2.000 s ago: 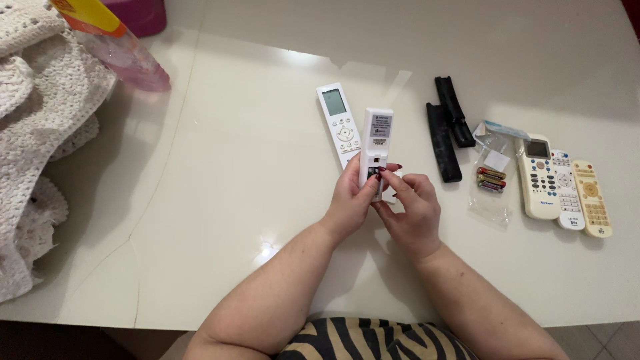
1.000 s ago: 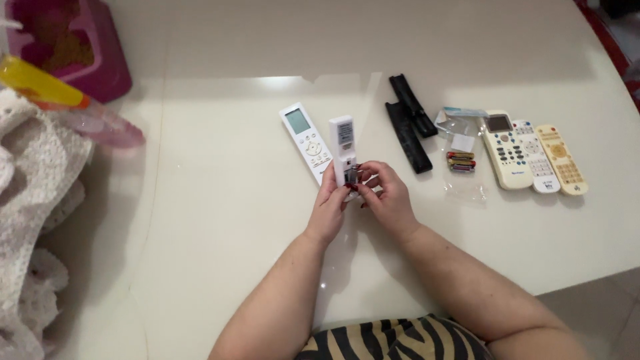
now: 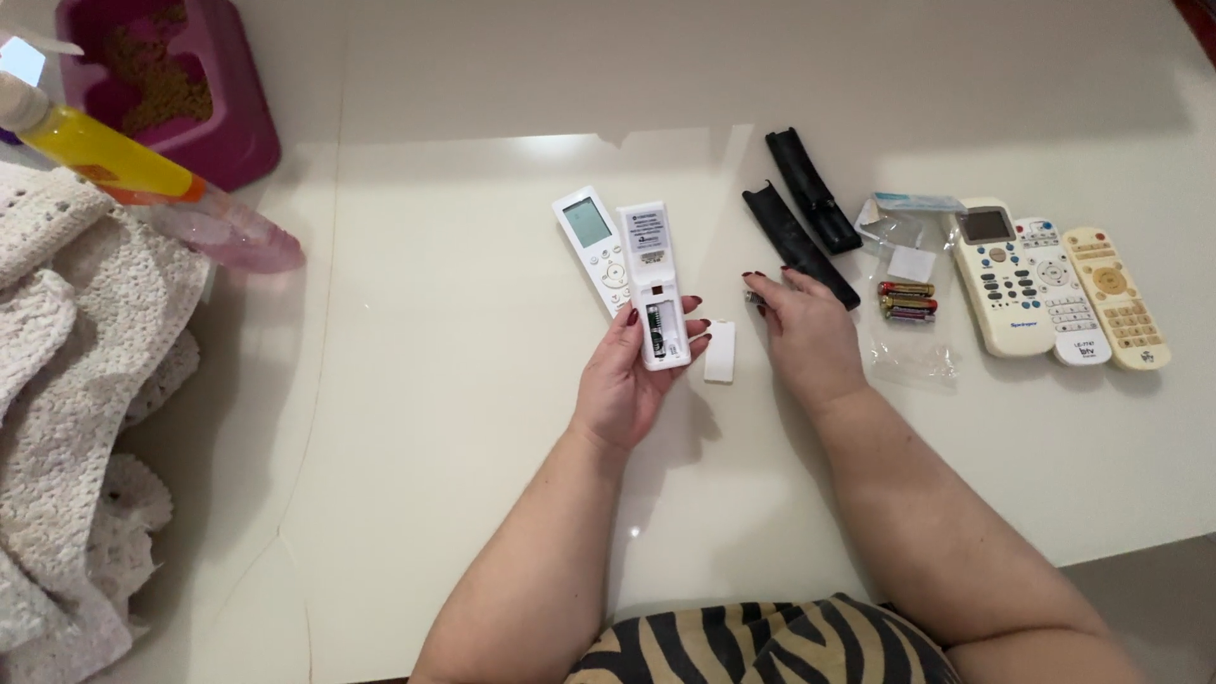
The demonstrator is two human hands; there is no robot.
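My left hand (image 3: 627,380) holds a white remote control (image 3: 654,271) back side up, its battery compartment uncovered. One dark battery (image 3: 656,331) lies in the compartment's left slot; the right slot shows bare. Under its left edge lies another white remote with a grey display (image 3: 587,220). A small white battery cover (image 3: 720,352) rests on the table just right of my left hand. My right hand (image 3: 807,328) pinches a small battery (image 3: 754,297), mostly hidden by the fingers, beside two black curved plastic pieces (image 3: 803,242).
At right, several batteries (image 3: 907,302) lie on a clear plastic bag (image 3: 912,361), beside a cream remote (image 3: 1002,285), a white remote (image 3: 1062,294) and a yellowed remote (image 3: 1116,299). At left are a crocheted white cloth (image 3: 57,380), a yellow-and-pink bottle (image 3: 123,157) and a purple container (image 3: 242,114).
My right hand has moved right, away from the remote's battery compartment, with a small battery between its fingers. My left hand still holds the remote. The view has shifted.
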